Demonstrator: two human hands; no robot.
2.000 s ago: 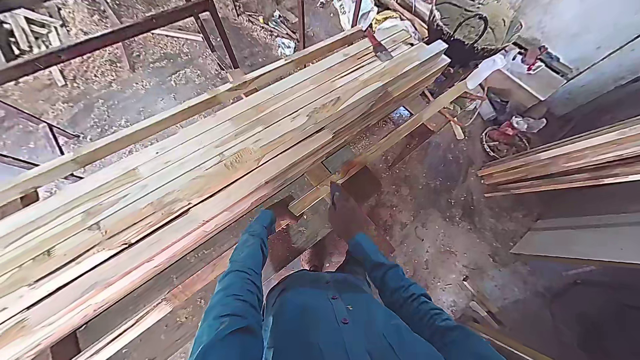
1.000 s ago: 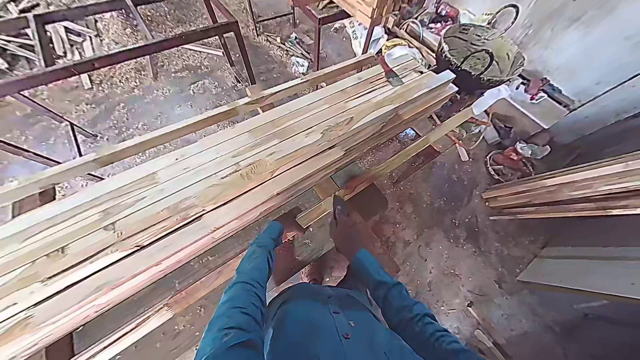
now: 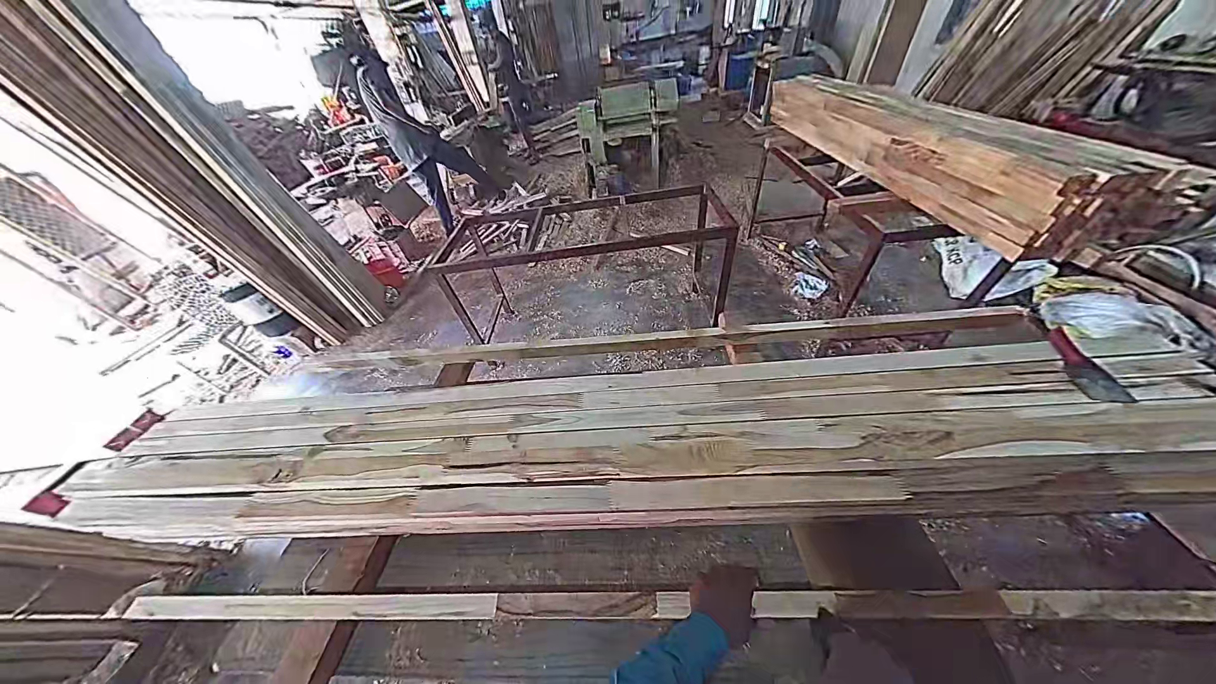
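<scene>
My left hand [image 3: 724, 603], in a blue sleeve, is closed over a long narrow wooden strip [image 3: 579, 605] at the lower middle. The strip runs across the view, made of lighter and darker lengths. Just right of that hand, a dark blurred shape [image 3: 855, 651] lies against the strip at the bottom edge; it may be my right hand, but its fingers and anything in it cannot be made out. Beyond the strip lies a broad layer of long wooden battens [image 3: 570, 427] side by side. A handsaw or similar blade with a red part [image 3: 1088, 366] rests on their right end.
Brown supports [image 3: 328, 608] cross under the strip. Past the battens stand empty metal frames [image 3: 584, 249], a thick stack of timber [image 3: 931, 157] at right and a green machine [image 3: 627, 128]. A person [image 3: 404, 123] leans at back left. Tall boards [image 3: 190, 171] slant at left.
The view has swung up and to the left, showing more of the workshop. Earlier both hands were together at the strip near the battens' right end; now only the left is plain.
</scene>
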